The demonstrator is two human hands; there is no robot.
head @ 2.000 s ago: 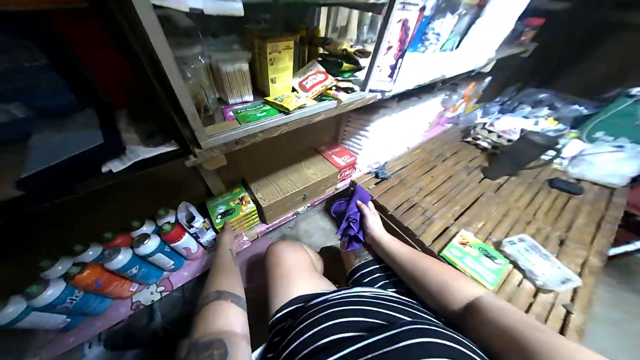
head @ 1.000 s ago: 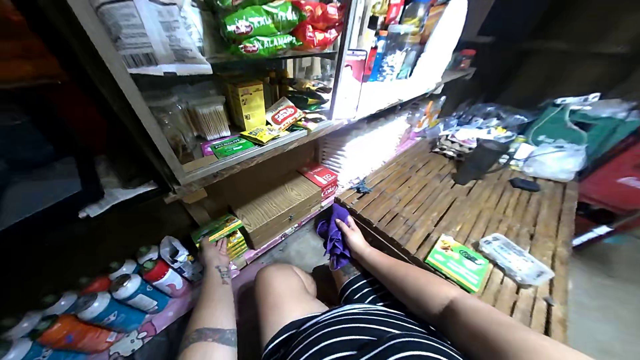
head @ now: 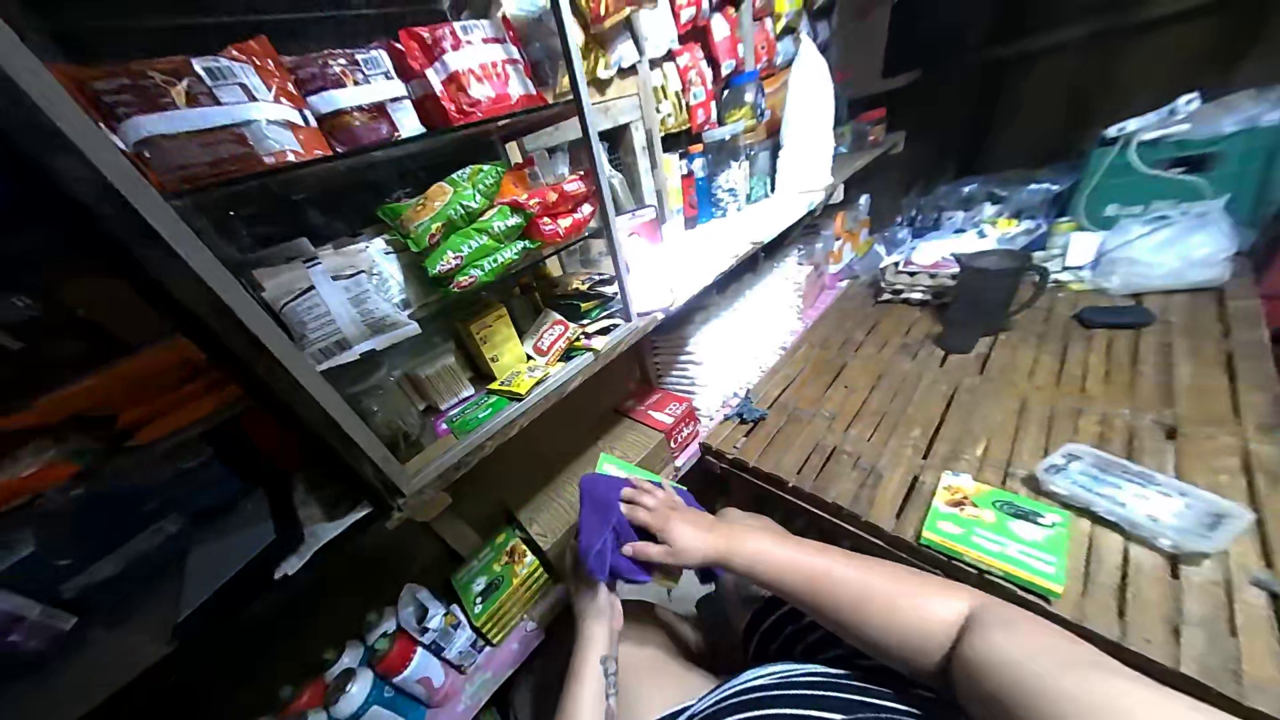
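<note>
My right hand (head: 672, 522) presses a purple cloth (head: 605, 525) against a green box (head: 635, 468), whose top edge shows behind the cloth. My left hand (head: 592, 597) is below the cloth, its fingers mostly hidden under it; it seems to support the box from the left. Just to the left, a stack of similar green and yellow boxes (head: 502, 582) leans by a wood-grain box (head: 590, 480). Another green box (head: 998, 532) lies flat on the bamboo slat bench at the right.
A glass-fronted cabinet (head: 530, 405) with snack packs stands ahead. A red Coke box (head: 665, 418) sits below it. Bottles (head: 415, 665) stand at lower left. On the bamboo bench (head: 870, 400) are a clear plastic container (head: 1145, 497), a dark pitcher (head: 985, 295) and a black case (head: 1114, 317).
My left hand has left the stack of green boxes and come to the cloth. A green box is now behind the cloth, between my hands. The view has shifted up and left.
</note>
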